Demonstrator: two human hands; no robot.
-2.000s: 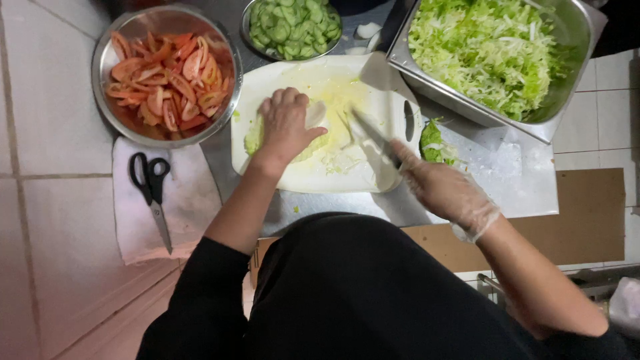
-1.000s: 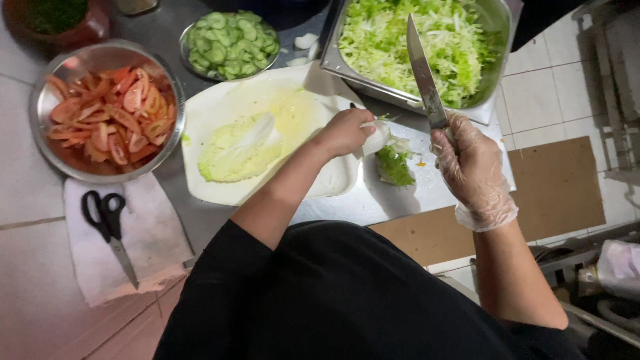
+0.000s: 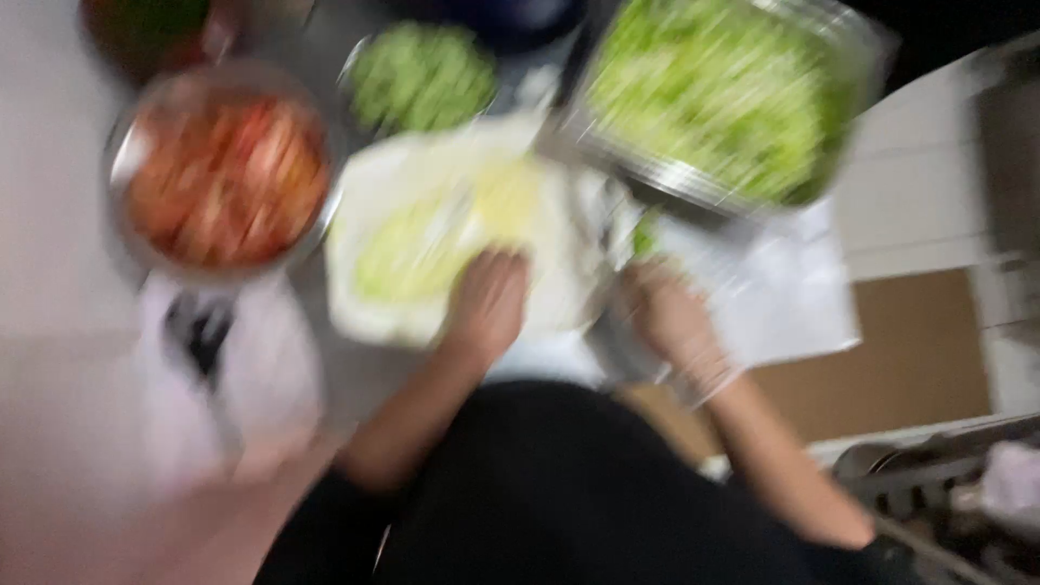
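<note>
Motion blur softens the whole head view. A pale green leaf, lettuce or cabbage [image 3: 398, 256], lies on a white cutting board [image 3: 357, 317]. My bare left hand [image 3: 491, 301] is at the leaf's right edge; whether its fingers grip anything is unclear. My right hand [image 3: 670, 317], in a clear plastic glove, is just right of the board with its fingers curled. A small green leafy piece [image 3: 644, 236] lies just above it. The knife cannot be made out clearly, so what the right hand holds is uncertain.
A metal bowl of sliced tomatoes [image 3: 231, 179] stands left, a bowl of sliced cucumbers [image 3: 422, 77] behind the board, and a metal pan of shredded greens [image 3: 715, 106] at the back right. Black-handled scissors [image 3: 199, 333] lie on a white cloth [image 3: 276, 357] at left.
My right hand has come down and toward the board from beside the pan, where it held the knife up. My left hand has moved back over the board from its right edge.
</note>
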